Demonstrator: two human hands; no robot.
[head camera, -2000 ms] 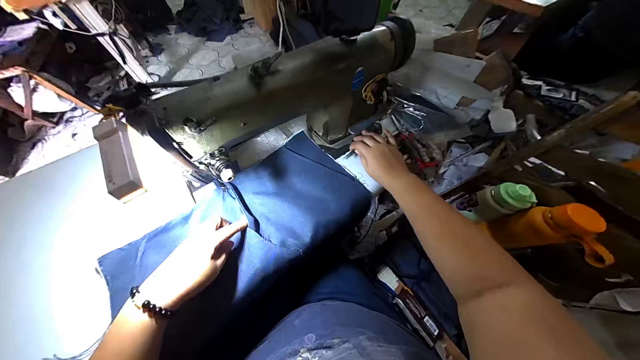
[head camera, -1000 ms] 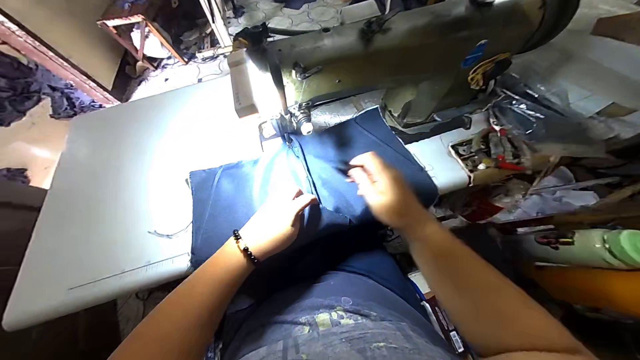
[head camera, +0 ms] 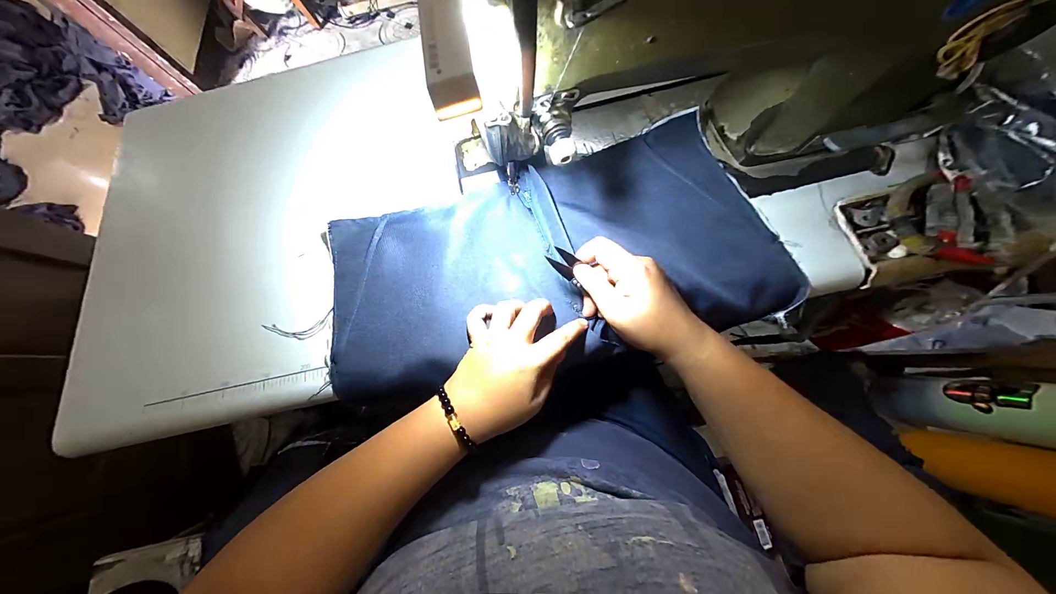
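Note:
Navy blue fabric lies across the white sewing table, its upper middle under the needle and presser foot of an industrial sewing machine. A folded strip with a seam runs from the foot toward me. My right hand holds small dark thread snips, their pointed blades apart over that seam. My left hand, with a beaded bracelet at the wrist, rests on the fabric just left of the snips, fingers bent and thumb toward the seam. Whether it pinches any cloth is hidden.
Loose threads lie at the fabric's left edge, near a ruler marking on the table. A lamp hangs beside the needle. To the right are a small tray of parts, plastic scraps and an orange bottle. Dark cloth lies on the floor at upper left.
My right hand was at the fabric's far right edge, then raised above it; now it is at the seam with snips showing. My left hand stays on the fabric. The view has shifted left and closer.

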